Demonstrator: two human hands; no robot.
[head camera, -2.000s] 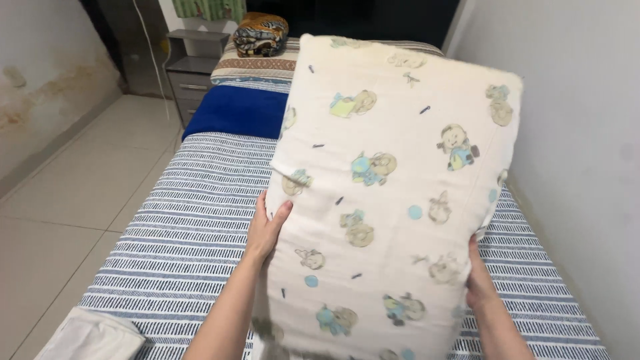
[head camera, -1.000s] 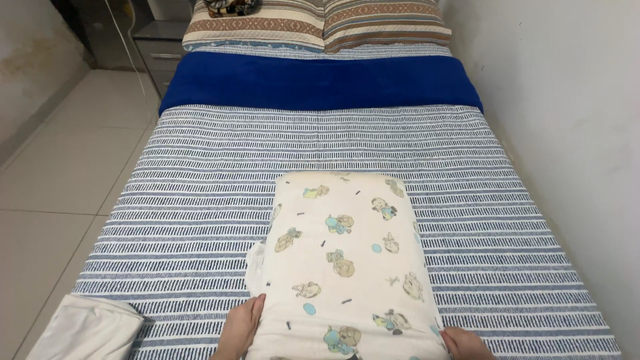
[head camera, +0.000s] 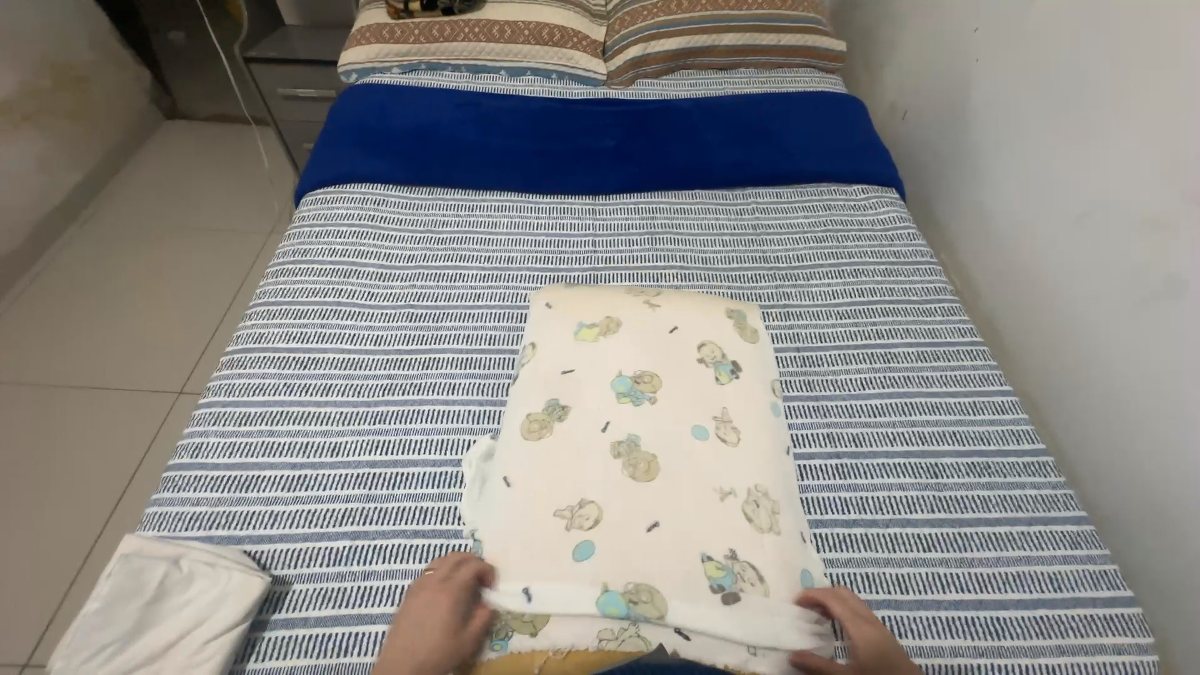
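Note:
A folded cream cloth printed with teddy bears (head camera: 656, 412) lies on the striped bedspread (head camera: 394, 375), its far end toward the pillows. My left hand (head camera: 445, 605) grips the near left corner of this cloth, with the fingertips partly hidden in it. At the near right corner, my right hand (head camera: 848, 633) pinches the same cloth between thumb and fingers. Between the hands the near edge is folded, and a lower layer with the same print shows beneath. A white ruffled bit of cloth (head camera: 480, 483) sticks out on the left side.
Across the bed lies a dark blue blanket (head camera: 600, 141), with striped pillows (head camera: 487, 37) behind it. A folded white cloth (head camera: 164, 605) rests at the near left corner. A grey drawer unit (head camera: 295, 89) stands left of the bed; a wall (head camera: 1041, 234) runs along the right.
The printed cloth, held up in front of me two seconds ago, now lies flat on the bed. My hands have come down with it and hold its near edge. The view has tilted.

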